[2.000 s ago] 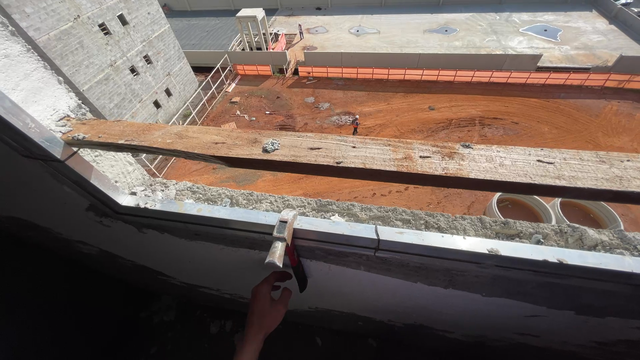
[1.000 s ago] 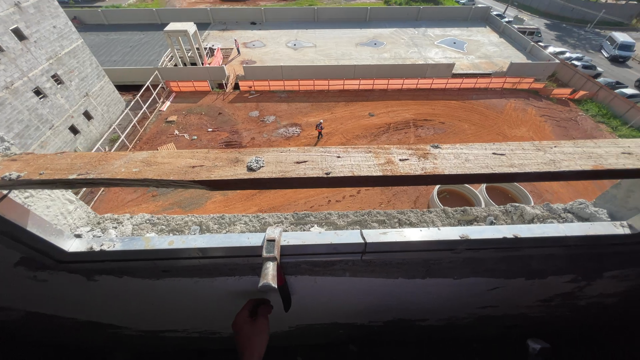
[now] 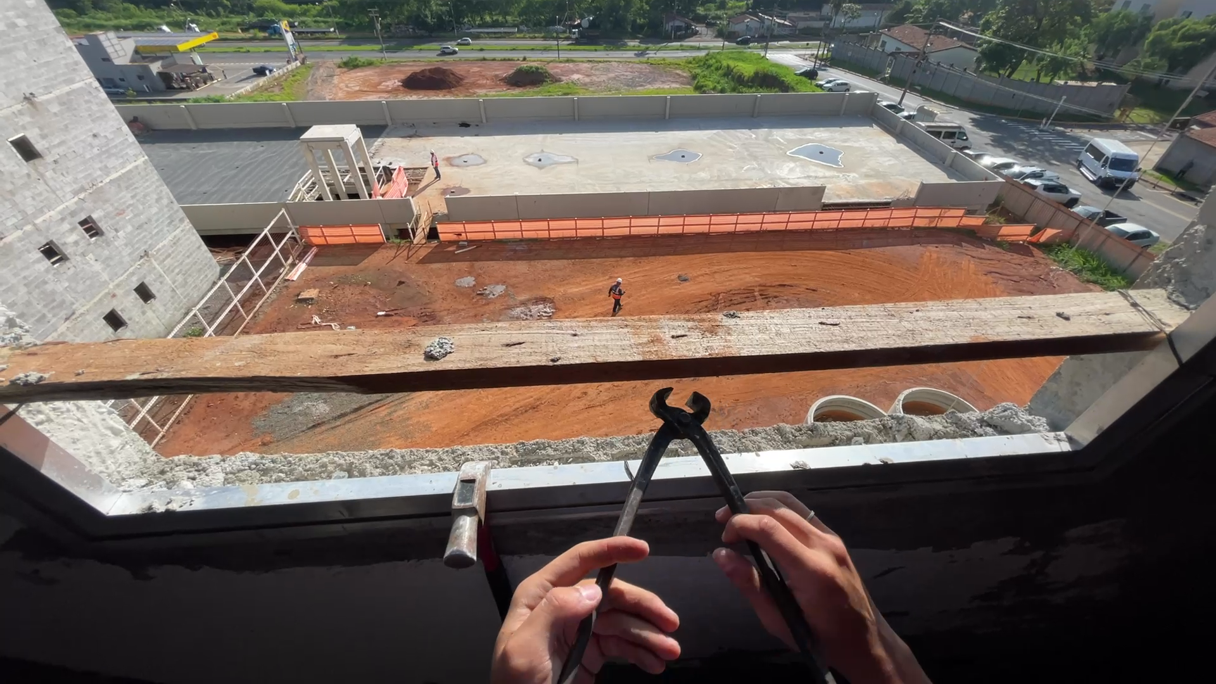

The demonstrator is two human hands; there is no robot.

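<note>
A pair of end-cutting nippers stands upright before me with its jaws apart and its handles spread. My left hand holds the left handle between thumb and fingers. Around the right handle my right hand is closed, a ring on one finger. Left of the nippers, a hammer rests by its head on the metal window frame, its handle hanging down the dark wall inside. The lower ends of both nipper handles run out of view or behind the fingers.
A rough wooden plank spans the opening, with a mortar lump on it. Broken mortar lines the outer sill. Far below are red soil, concrete rings, an orange barrier and a person walking. A block building stands left.
Both hands now hold the nippers, which neither earlier frame shows. The single hand seen below the hammer earlier is no longer there. The view has tilted up.
</note>
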